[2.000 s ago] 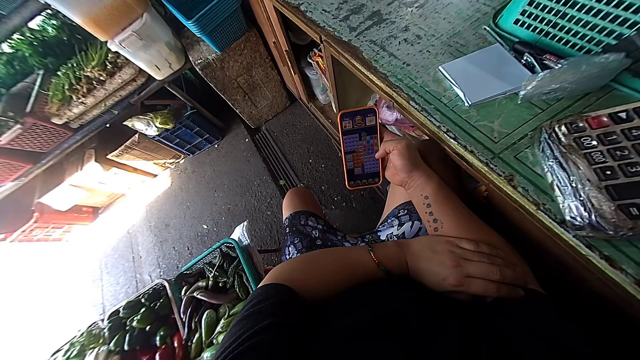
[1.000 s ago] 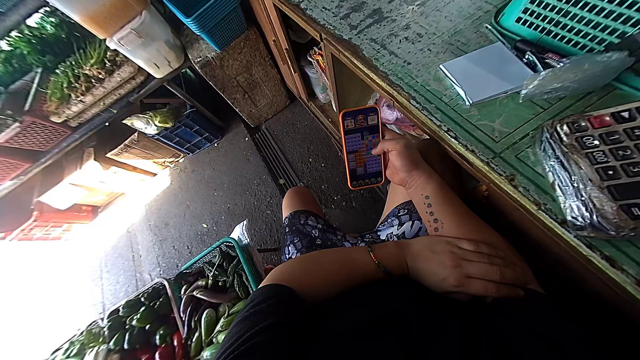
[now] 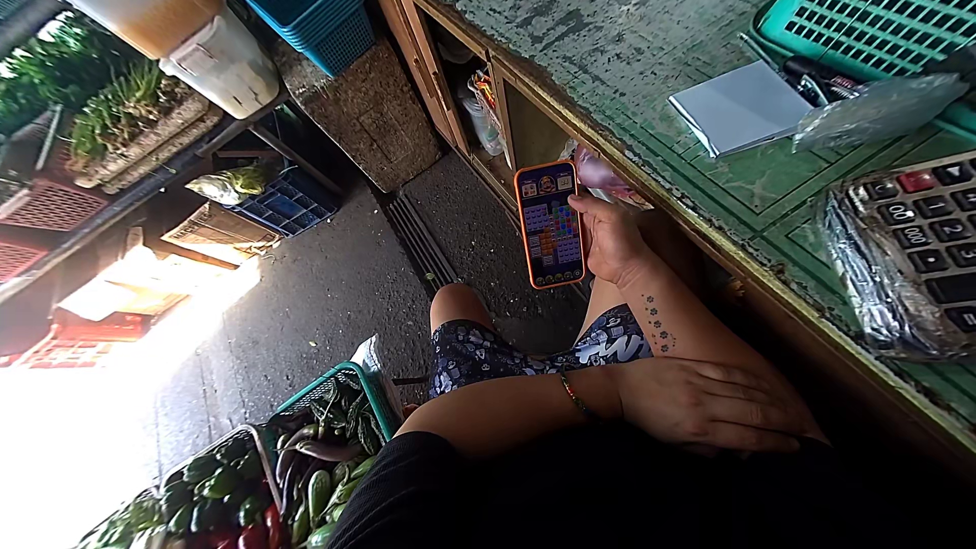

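A smartphone in an orange case (image 3: 550,225) is upright above my lap, its lit screen showing a colourful grid game. My right hand (image 3: 610,236) grips its right edge, the thumb at the screen's edge; the fingers behind it are mostly hidden. My left hand (image 3: 709,408) lies flat across my right forearm near the elbow, fingers slightly apart, holding nothing. A beaded bracelet (image 3: 572,394) is on the left wrist. Small paw-print marks (image 3: 657,324) run along the right forearm. Patterned shorts (image 3: 488,358) show beneath my arms.
At right, a green counter (image 3: 633,84) bears a plastic-wrapped calculator (image 3: 915,252), a white pad (image 3: 740,107) and a green basket (image 3: 877,34). Crates of peppers (image 3: 221,488) and eggplants (image 3: 328,450) stand lower left. A floor drain grate (image 3: 419,240) lies ahead, beside a concrete block (image 3: 374,114).
The right thumb has shifted slightly at the phone's screen, and the pattern shown on it has changed. The left hand has stayed on the right forearm.
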